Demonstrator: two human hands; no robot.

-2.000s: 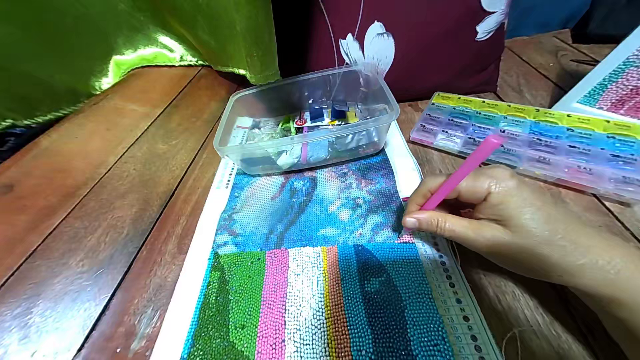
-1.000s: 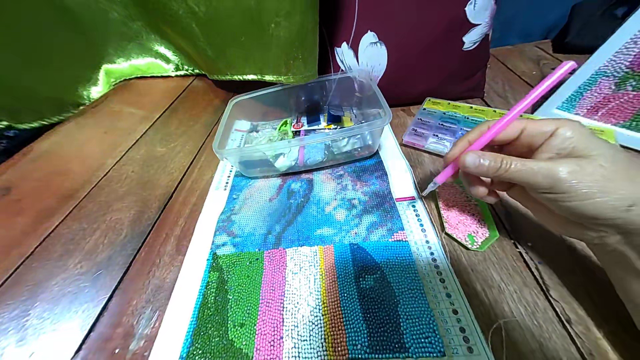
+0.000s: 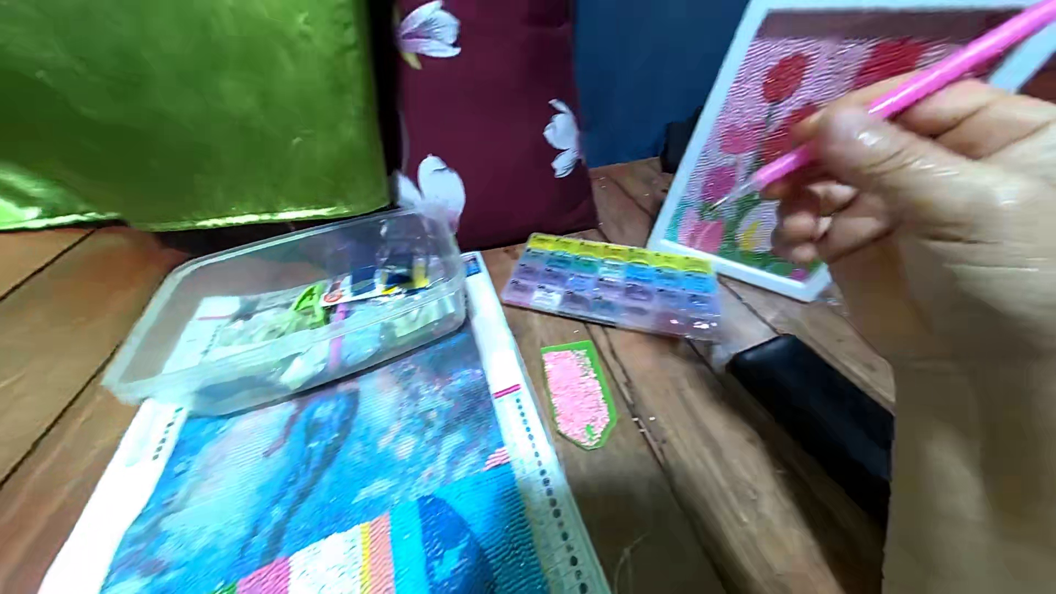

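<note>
My right hand [image 3: 924,173] is raised at the upper right and grips a pink diamond-painting pen [image 3: 949,78], its tip pointing down and left. Behind the tip leans a white-framed tulip picture [image 3: 734,157]. Low on the left lies a partly beaded diamond-painting canvas [image 3: 396,462] with a blue upper part and coloured stripes. A small green tray [image 3: 610,404] of pink beads rests right of the canvas. The multi-compartment bead box [image 3: 615,285] lies beyond that tray. My left hand is out of view.
A clear plastic container [image 3: 206,371] with packets and tools stands on the canvas's far end. At the right is a black case [image 3: 813,412] on the wooden planks. A maroon floral cushion [image 3: 495,107] and shiny green fabric [image 3: 181,107] stand behind.
My right hand has lifted away from the canvas toward the upper right, still holding the pink pen. The green bead tray, partly behind the hand one second ago, shows fully. The view has turned right.
</note>
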